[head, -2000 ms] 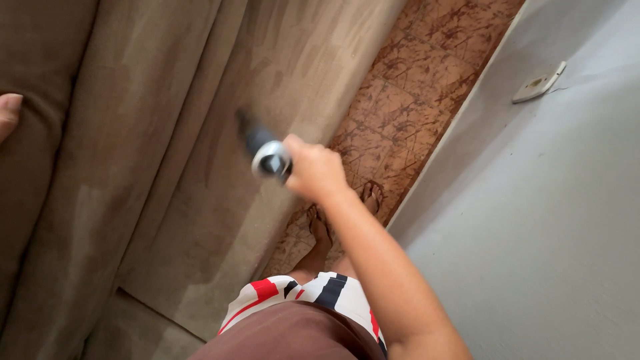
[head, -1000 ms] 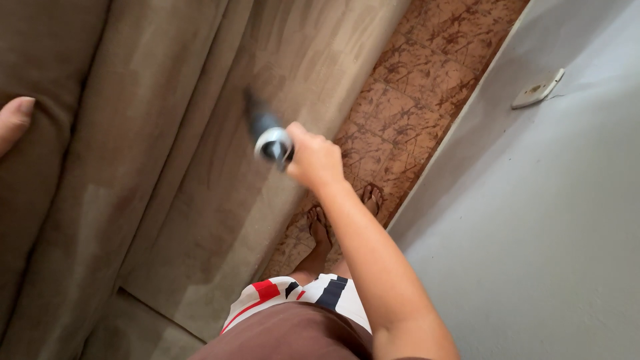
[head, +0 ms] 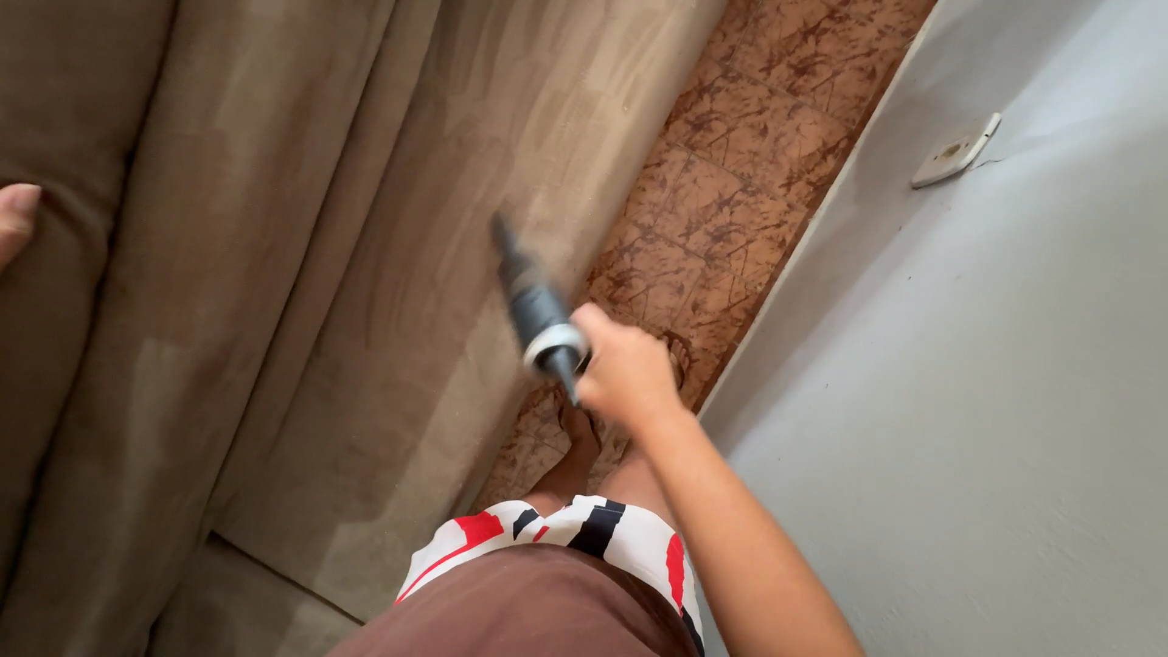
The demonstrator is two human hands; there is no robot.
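Observation:
My right hand (head: 630, 370) grips a dark handheld vacuum cleaner (head: 537, 306) with a pale ring at its rear end; it is blurred by motion. Its narrow nozzle points up and left over the brown fabric side of a sofa (head: 365, 411), and whether the tip touches the fabric cannot be told. Lighter and darker streaks mark the cloth around it. Of my left hand (head: 14, 219), only a fingertip or thumb shows at the left edge, against a brown sofa cushion (head: 68, 100); the rest lies out of view.
Reddish-brown patterned floor tiles (head: 730, 173) run in a narrow strip between the sofa and a pale grey wall (head: 958, 411). A white wall plate (head: 956, 153) juts from the wall. My feet, in sandals, stand on the tiles below my right hand.
The vacuum cleaner in my right hand has shifted down and right, toward the sofa's edge. The fingertip of my left hand remains at the left edge.

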